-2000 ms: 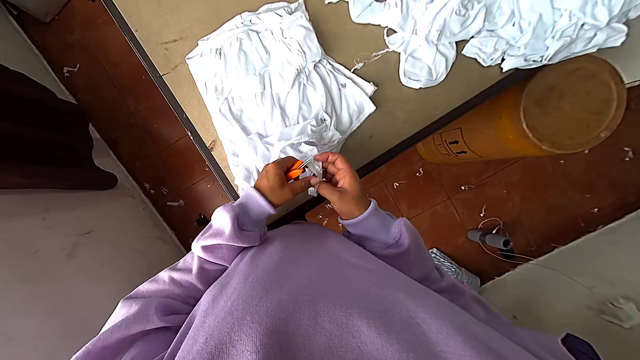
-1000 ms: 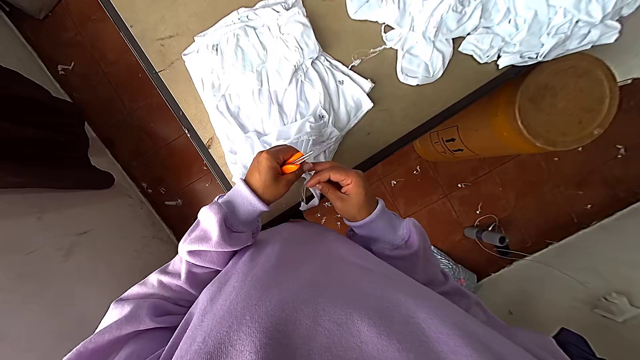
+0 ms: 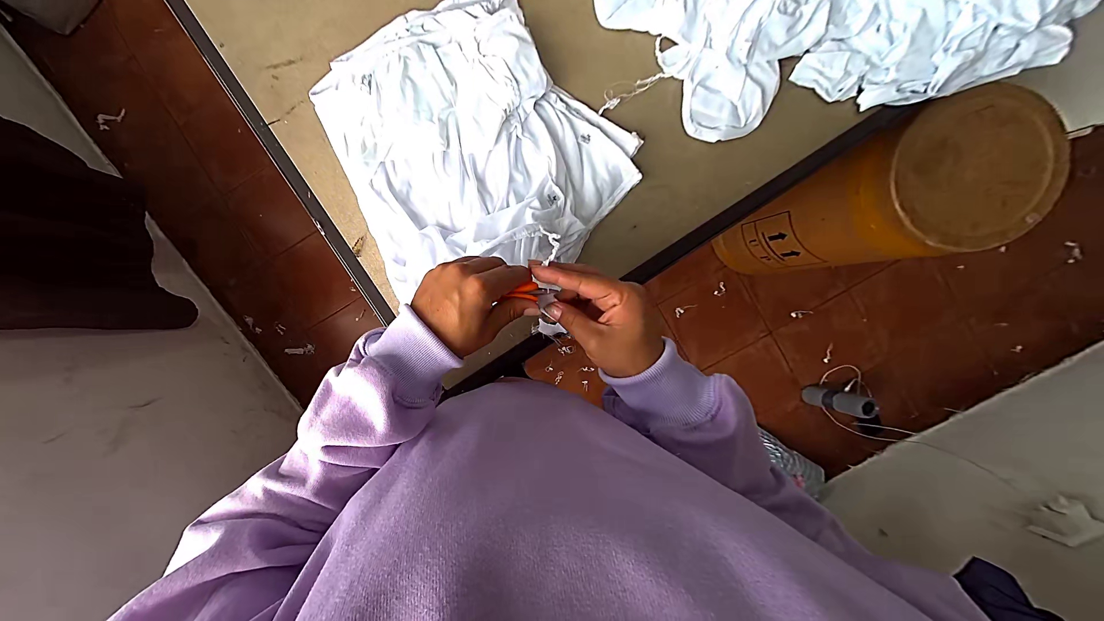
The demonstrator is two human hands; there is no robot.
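In my left hand (image 3: 470,306) is a small cutting tool with orange handles (image 3: 520,294), thread snips or small scissors, its tips close to my right fingers. My right hand (image 3: 608,315) pinches a narrow white piece of fabric (image 3: 550,328) between thumb and fingers, right beside the tool. My fingers hide most of the blades and part of the fabric. Just beyond both hands lies a stack of gathered white garments (image 3: 466,138) with small dark marks, and a twisted white thread end (image 3: 552,246) hangs at its near edge.
More white garments (image 3: 733,60) lie farther right on the tan table (image 3: 655,203), whose dark edge runs beside me. An orange-brown drum (image 3: 979,168) stands at the right. Thread scraps (image 3: 720,289) dot the red tile floor, where a grey cylinder with a cord (image 3: 841,403) also lies.
One second ago the metal blades showed between my hands and a white strip hung below my right fingers. Now my fingers cover most of the blades, and my right hand is turned more toward the tool.
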